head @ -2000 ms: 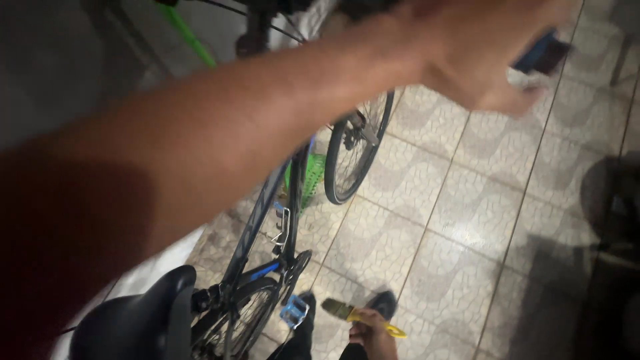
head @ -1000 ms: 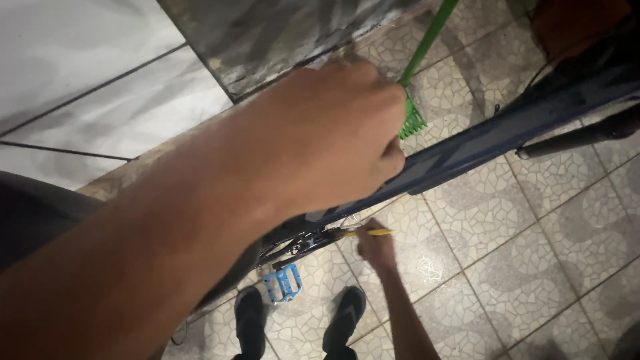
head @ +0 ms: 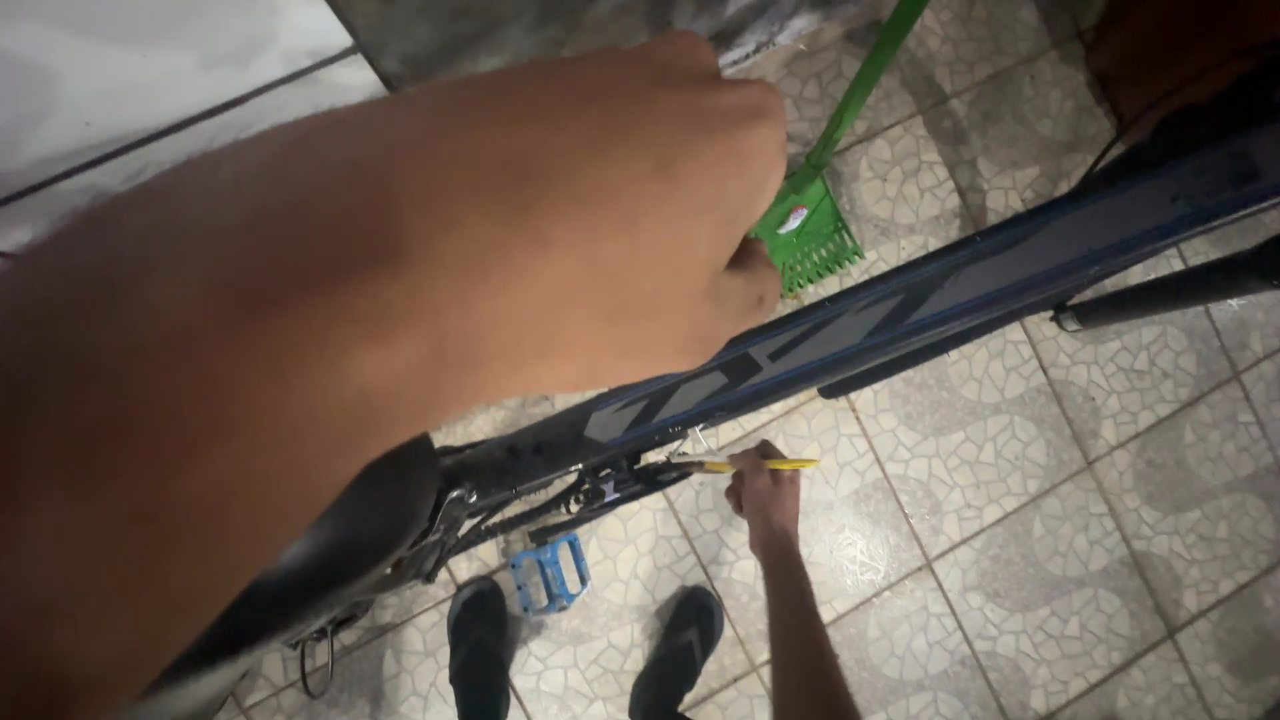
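Observation:
My left hand [head: 660,210] is curled above the bicycle's dark frame tube [head: 880,310], close to the camera; its fingertips and whatever may be in them are hidden. Lower down, my right hand [head: 768,500] grips a brush with a yellow handle [head: 795,464]. The brush's tip reaches the chainring and crank area [head: 610,488], just below the frame; whether it touches is too small to tell. A blue pedal [head: 550,575] sticks out below the crank. The black saddle [head: 370,520] is partly covered by my left forearm.
A green plastic rake or broom head [head: 810,235] with a green handle stands beyond the frame. My two dark shoes [head: 480,620] are on the tiled floor [head: 1000,500] near the pedal. White panels [head: 150,70] lie at upper left.
My right hand has brought the brush from beside my shoes to the crank area. My left hand, stretched toward the upper right with a dark object earlier, is now curled above the frame. The view has turned.

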